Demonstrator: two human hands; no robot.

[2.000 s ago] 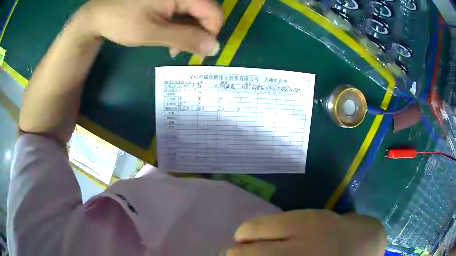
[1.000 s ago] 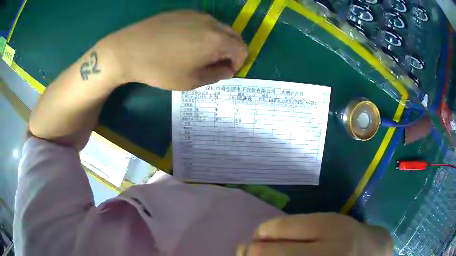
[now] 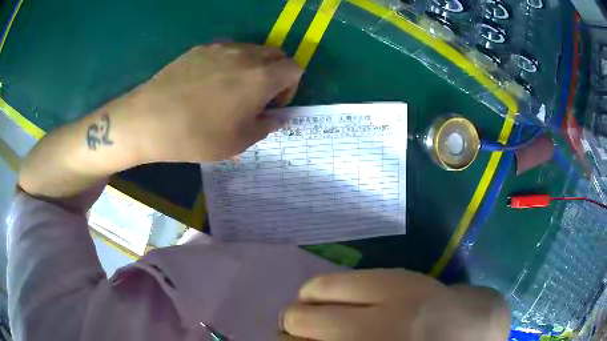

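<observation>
A white printed record sheet (image 3: pixel 319 193) lies on the green mat, with handwriting in its upper rows. My left hand (image 3: pixel 223 103) covers the sheet's upper left corner with curled fingers; its fingertips are hidden, so its hold is unclear. My right hand (image 3: pixel 373 303) is low at the bottom edge, in front of my body, fingers together. A slim pen-like tip (image 3: pixel 213 332) shows left of it, cut off by the frame; I cannot tell whether the hand holds it. A gold-rimmed round piece (image 3: pixel 455 143) sits right of the sheet.
A blue wire (image 3: pixel 494 146) runs from the round piece towards a brownish-red block (image 3: pixel 534 156). A red clip (image 3: pixel 529 201) lies below. A parts tray (image 3: pixel 489 30) is at upper right and a ribbed clear tray (image 3: pixel 572 260) at lower right. A green label (image 3: pixel 336 253) is below the sheet.
My left hand has come down from above the sheet onto its upper left corner. The sheet has turned slightly. A thin tip now shows near my right hand, and the view has shifted.
</observation>
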